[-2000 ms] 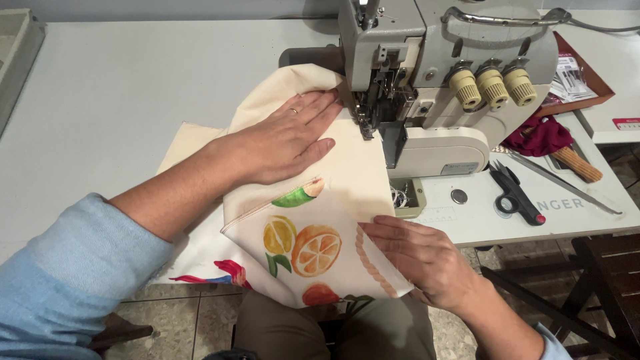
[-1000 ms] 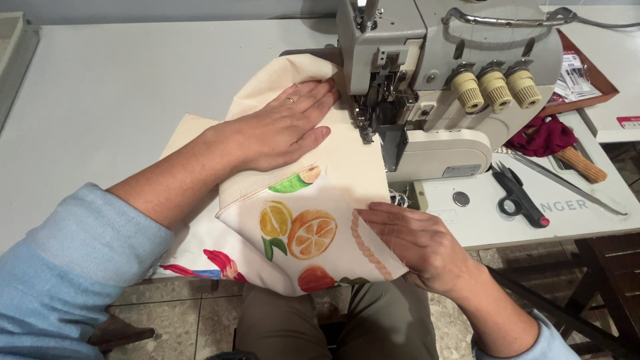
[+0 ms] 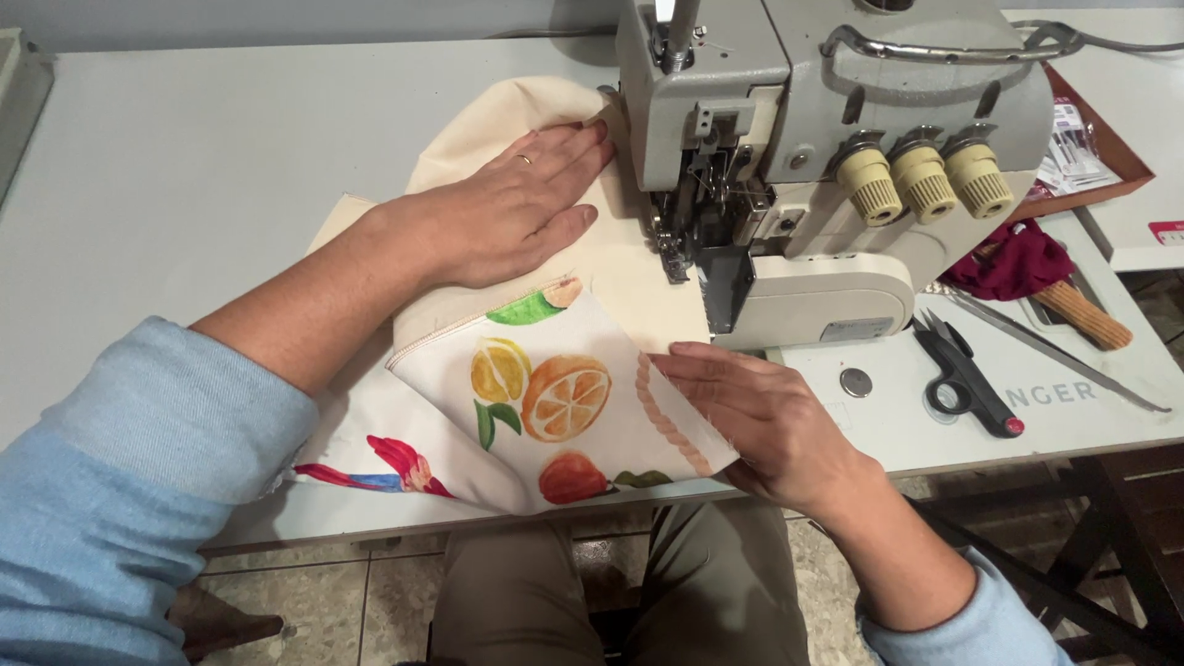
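Observation:
Cream fabric (image 3: 638, 305) with a fruit-printed white piece (image 3: 592, 407) joined along a stitched seam lies at the overlock sewing machine (image 3: 832, 102), its right edge by the presser foot (image 3: 678, 266). My left hand (image 3: 518, 208) rests flat on the cream part, fingers extended and a ring on one, left of the needle area. My right hand (image 3: 777, 425) holds the right edge of the printed piece near the table's front edge, fingers on top and the thumb hidden. More printed fabric (image 3: 370, 462) with a red and blue motif hangs at the lower left.
Right of my right hand lie a round metal disc (image 3: 856, 382), black thread snips (image 3: 967, 375) and long metal tweezers (image 3: 1054, 347). Behind them are a dark red cloth item (image 3: 1013, 262) and a brown tray (image 3: 1105, 190) with small packets. A grey container (image 3: 23, 111) stands at the far left.
The fabric has shifted slightly up along the machine compared with two seconds ago, with my left hand still flat on it and my right hand still at its edge.

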